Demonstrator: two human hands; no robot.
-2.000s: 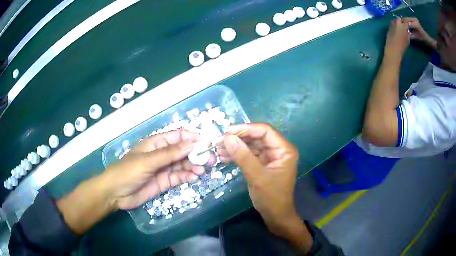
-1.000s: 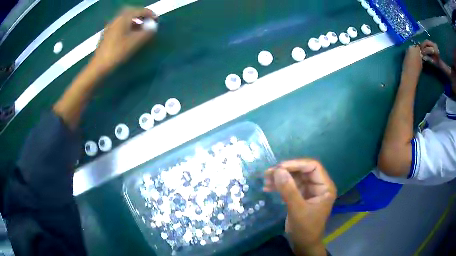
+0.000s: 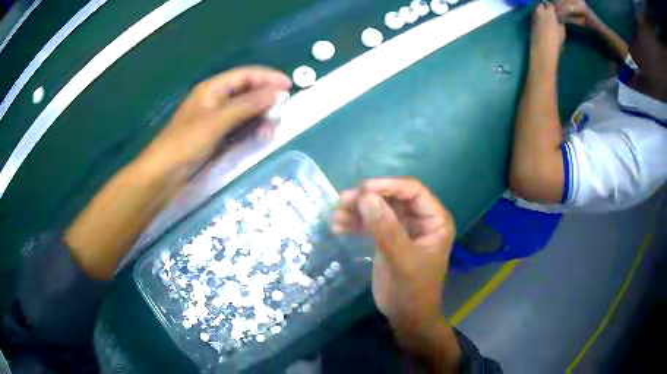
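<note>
My left hand (image 3: pixel 241 106) is over the near edge of the conveyor, its fingertips closed around a round white housing (image 3: pixel 279 107), partly hidden by the fingers. My right hand (image 3: pixel 398 234) is at the right side of the clear insert tub (image 3: pixel 319 169), thumb and fingertips pinched together. The fingertips are blurred, and I cannot tell whether they hold a thin tool. The tub is full of small glittering inserts (image 3: pixel 241 270). More white housings (image 3: pixel 322 50) stand in a row on the belt beyond my left hand, one (image 3: pixel 304 76) close to its fingertips.
The pale guide rail (image 3: pixel 366 71) runs between the dark green belt (image 3: pixel 183 47) and the green bench (image 3: pixel 431 109). A lone white piece (image 3: pixel 38 94) lies far left on the belt. A neighbouring worker's forearm (image 3: pixel 537 117) is at the right. A small dark part (image 3: pixel 502 70) lies on the bench.
My left hand has come back from the far belt strip to the near row and closed on a housing. My right hand stays pinched beside the tub. The view has shifted.
</note>
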